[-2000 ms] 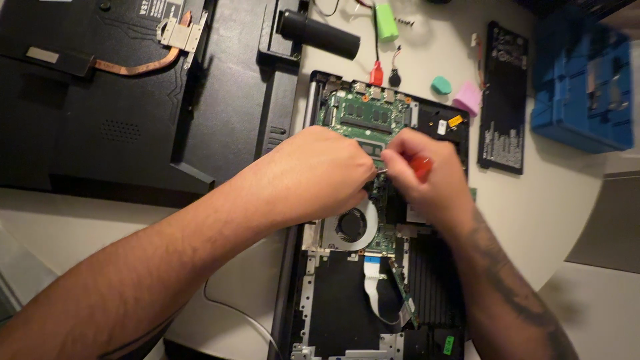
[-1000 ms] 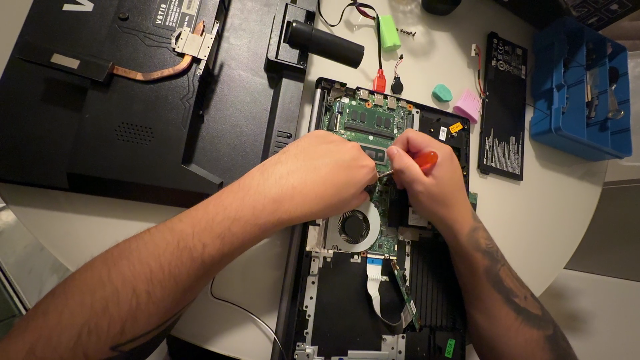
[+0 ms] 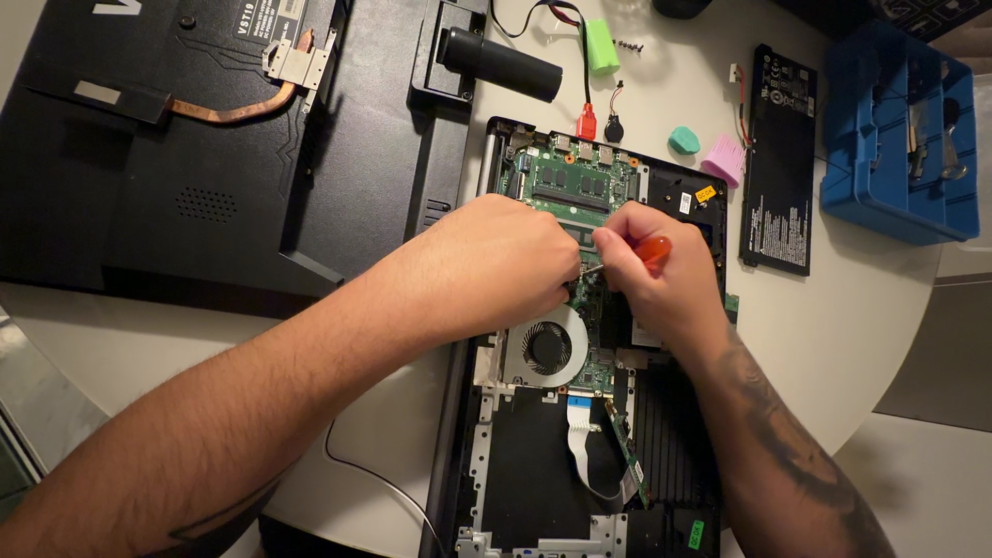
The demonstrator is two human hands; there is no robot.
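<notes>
An opened laptop base (image 3: 558, 465) lies on the white table with its green motherboard (image 3: 573, 186) exposed. My right hand (image 3: 659, 271) grips a screwdriver by its orange-red handle (image 3: 653, 252); the thin shaft points left toward the board's middle. My left hand (image 3: 519, 260) is curled over the board just left of the shaft, its fingertips hidden, so I cannot tell whether it pinches anything. Below it sits the cooling fan (image 3: 547, 346). A white ribbon cable (image 3: 577, 446) runs from the board's lower edge to a small green circuit board (image 3: 629, 457).
A black monitor-like panel (image 3: 155, 209) bears a copper heat pipe (image 3: 232, 114) at left. Behind the laptop are a black cylinder (image 3: 504, 66), a green block (image 3: 601, 48), screws (image 3: 629, 46) and a coin cell (image 3: 614, 129). A laptop battery (image 3: 781, 163) and blue organizer (image 3: 891, 139) stand right.
Both hands stay at about the same spot over the board, the screwdriver still in my right hand. The view has shifted slightly.
</notes>
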